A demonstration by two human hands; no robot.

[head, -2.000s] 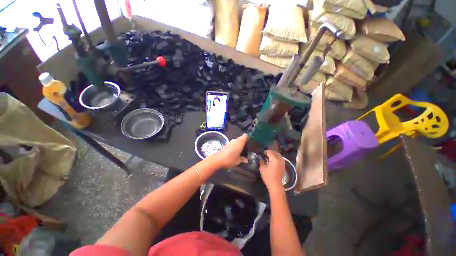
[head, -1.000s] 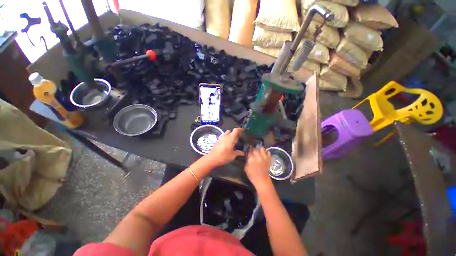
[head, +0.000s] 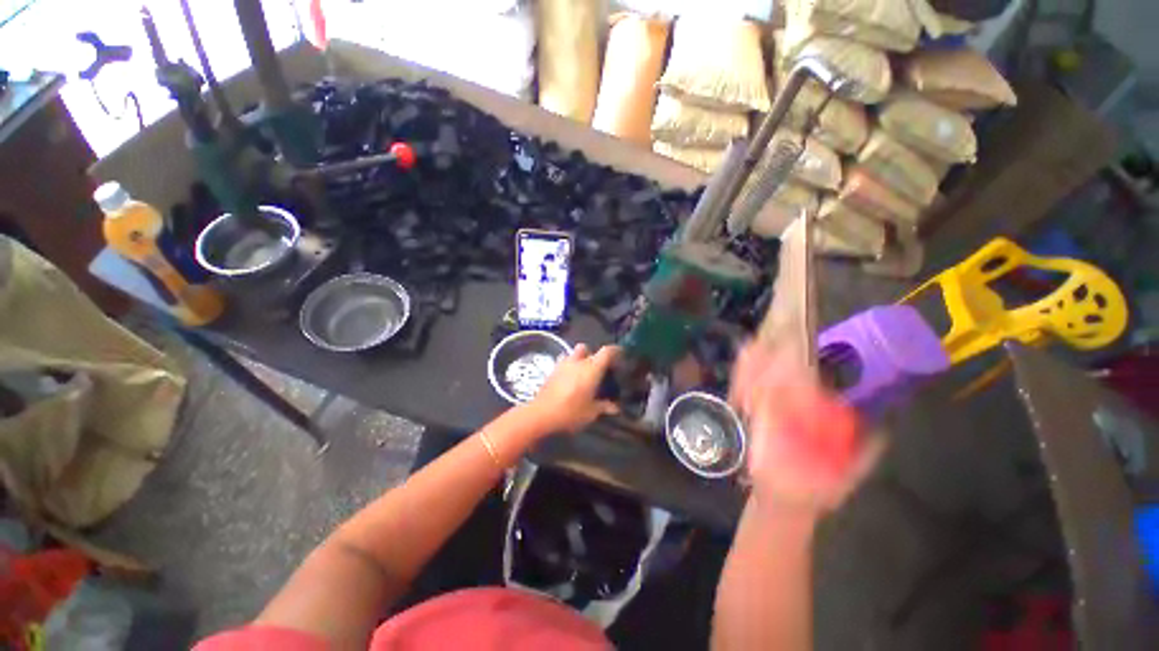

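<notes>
The green hand press (head: 674, 312) stands at the right end of the table, its metal lever (head: 760, 140) slanting up beside a spring. My left hand (head: 578, 392) is at the foot of the press; its fingertips and anything in them are too small to tell. My right hand (head: 803, 432) is raised in front of the side board, right of the press, and is blurred; whether it holds anything cannot be told. The left parts bowl (head: 497, 378) and the right parts bowl (head: 704, 435) hold small silvery bits.
Black plastic parts (head: 445, 178) are heaped across the table. A smartphone (head: 544, 277) stands behind the left bowl. The upright side board (head: 796, 286) is right of the press. A spare bowl (head: 355, 313) is at left. An open sack (head: 578, 534) lies below the table edge.
My right hand has left the foot of the press and moved right and outward, past the right bowl, which now shows fully. My left hand has stayed at the press.
</notes>
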